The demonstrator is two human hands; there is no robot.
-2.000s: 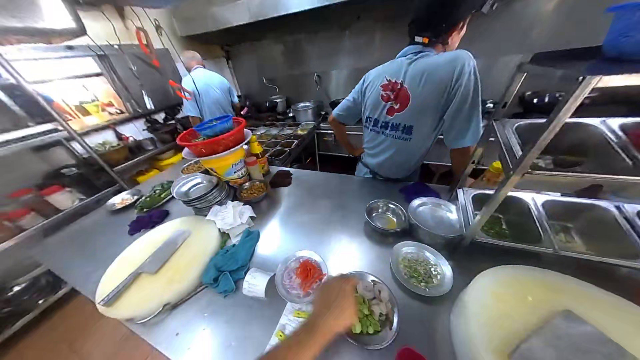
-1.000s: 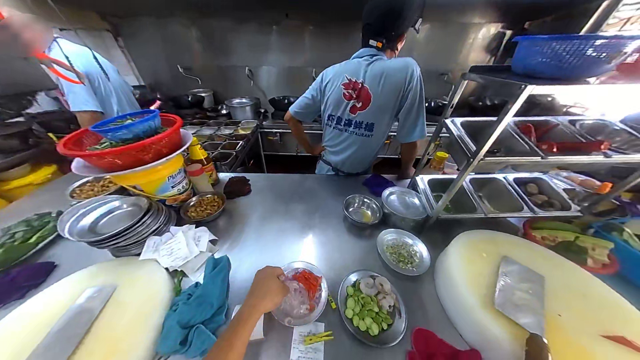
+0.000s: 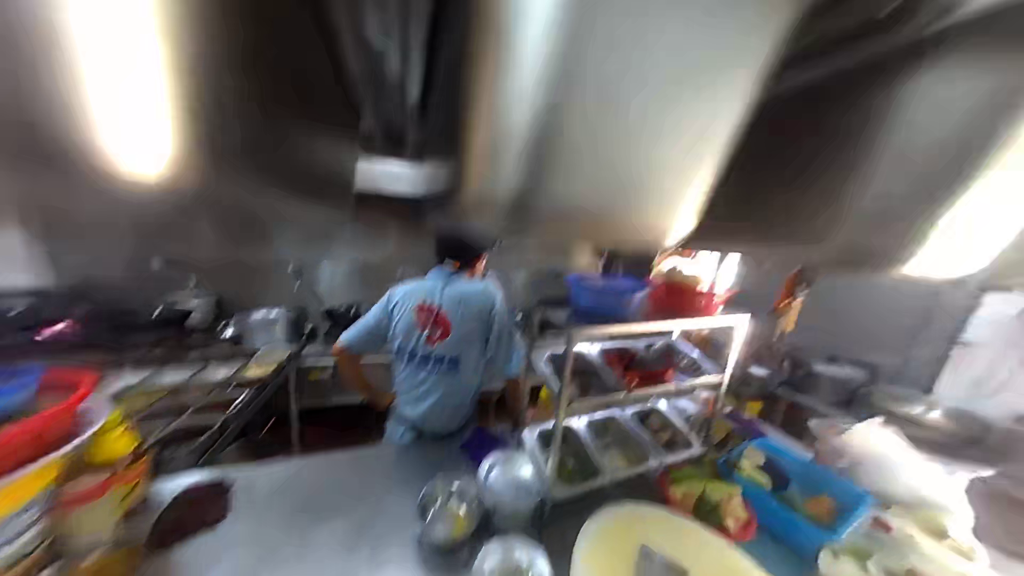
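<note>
Neither of my hands shows in the blurred view of now. At the bottom edge, right of the middle, part of a round cutting board [image 3: 656, 540] shows, with a piece of a cleaver blade [image 3: 658, 562] on it. Left of the board, metal bowls [image 3: 450, 508] stand close together on the steel counter [image 3: 320, 512]. One of them holds something yellowish. A plate [image 3: 512, 556] at the bottom edge is partly cut off.
A co-worker [image 3: 448, 352] stands beyond the counter, back turned. Steel food pans [image 3: 616, 440] sit in a metal rack right of centre. A blue basket [image 3: 808, 496] of vegetables lies at the right, a red basin [image 3: 48, 416] at the left.
The view has swung up and to the right. The hand that was at the bowl of red and pale food a second ago is out of sight, as are that bowl and the plate beside it.
</note>
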